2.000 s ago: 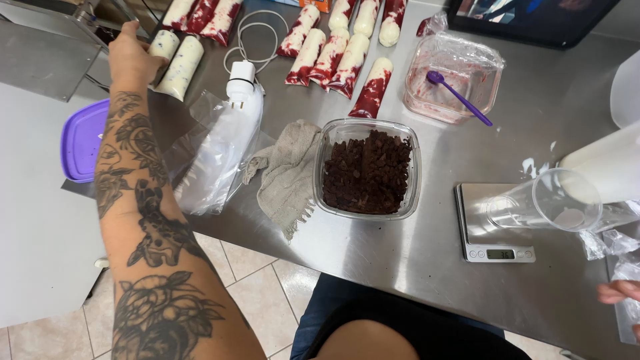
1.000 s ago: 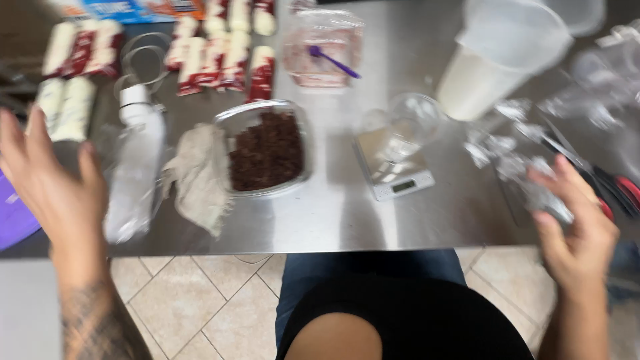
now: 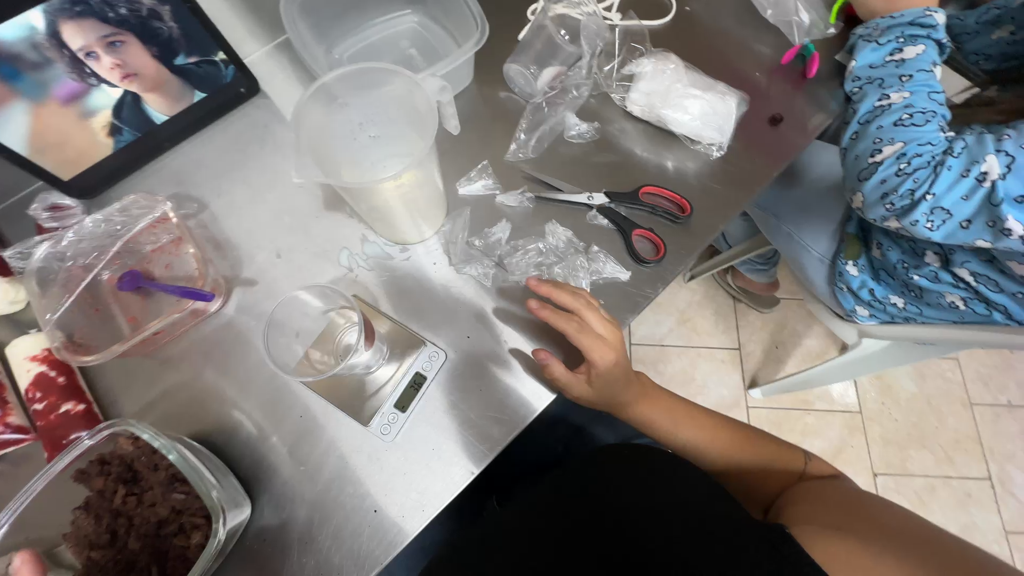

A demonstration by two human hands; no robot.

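My right hand (image 3: 584, 348) hovers over the table's edge with its fingers apart and nothing in it, close to clear plastic scraps (image 3: 544, 252). Only a fingertip of my left hand (image 3: 28, 562) shows at the lower left corner, by the clear container of dark brown crumbs (image 3: 136, 512); its hold cannot be told. A clear plastic cup (image 3: 320, 336) stands on a digital kitchen scale (image 3: 400, 380). Beyond it is a plastic measuring jug (image 3: 392, 184) holding white contents. Black-and-red scissors (image 3: 616, 208) lie beside the scraps. A purple spoon (image 3: 168, 286) rests in a smeared container (image 3: 120, 336).
Filled bags (image 3: 52, 392) lie at the left, below a tablet (image 3: 232, 88). An empty plastic tub (image 3: 456, 48) and a wrapped white bundle (image 3: 680, 100) stand at the back. At the right, a person in a blue cloud-print sleeve (image 3: 888, 136) sits on a white chair (image 3: 864, 352).
The view has swung right. My left hand has left the white filled tubes at the far left, where it was two seconds ago, and now shows only at the lower left corner.
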